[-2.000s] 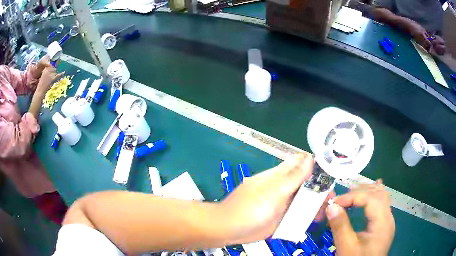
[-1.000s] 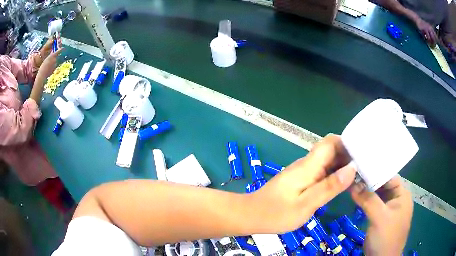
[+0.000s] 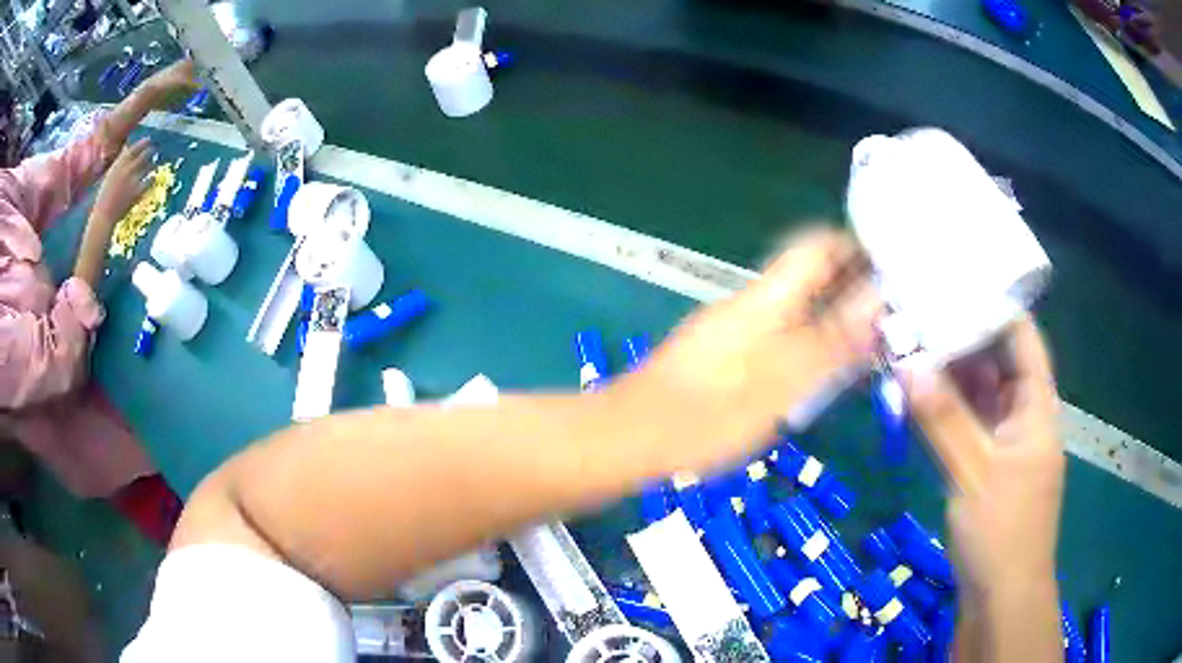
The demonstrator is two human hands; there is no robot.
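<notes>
A white fan housing (image 3: 946, 246) is held up over the rail at the right, its closed side towards me. My left hand (image 3: 804, 317) is blurred and grips it at the lower left, by the handle. My right hand (image 3: 992, 402) holds it from below with thumb and fingers. A blue battery (image 3: 891, 417) shows blurred just under the housing, between the hands; I cannot tell whether it is attached. The handle is mostly hidden by my left hand. Loose blue batteries with pale bands (image 3: 814, 538) lie heaped on the bench below.
Fan heads with spoked openings (image 3: 480, 628) lie at the bottom edge. More housings (image 3: 340, 266) and batteries stand on the green bench at left. A pale rail (image 3: 519, 223) borders the belt, which carries a housing (image 3: 460, 78). Another person's arms reach by yellow parts (image 3: 145, 214).
The held housing has turned from its spoked opening to its closed side, then risen. My left hand has shifted on it. The view has moved, and the belt housing has travelled left.
</notes>
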